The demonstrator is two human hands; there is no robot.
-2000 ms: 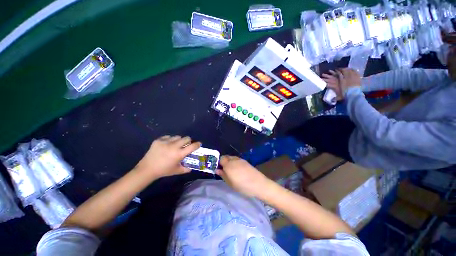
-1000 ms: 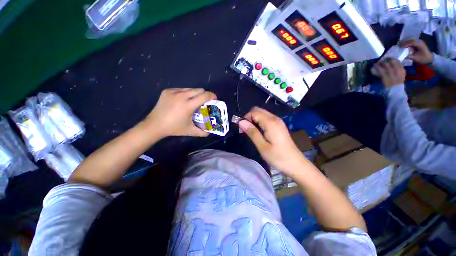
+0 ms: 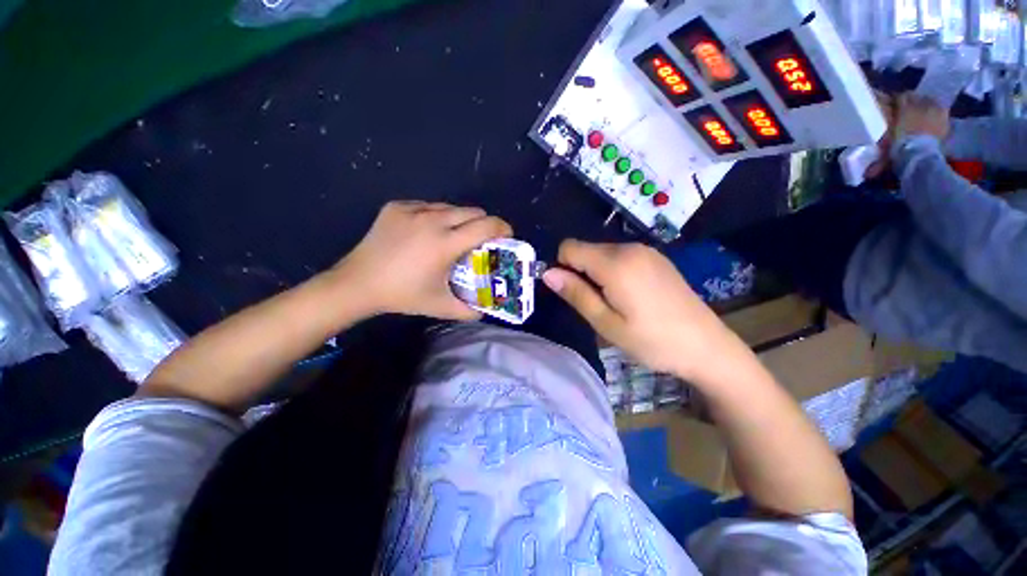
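My left hand is closed around a power bank unit with a white frame, a yellow tape strip and a green circuit board at its right end. My right hand holds a small metallic USB plug between thumb and fingers, at the unit's right end. The plug appears to touch the end; how far it is inserted cannot be told. The white tester stands beyond my hands to the right, with red number displays and a row of green and red buttons.
Bagged units lie on the black bench at the left, and more bagged units lie at the top right. A green belt runs along the top left. Another person's sleeve is at the right. Cartons stand below the bench.
Since one second ago, the plug has moved from a small gap to the unit's end. The large display's reading has changed. The view has shifted slightly.
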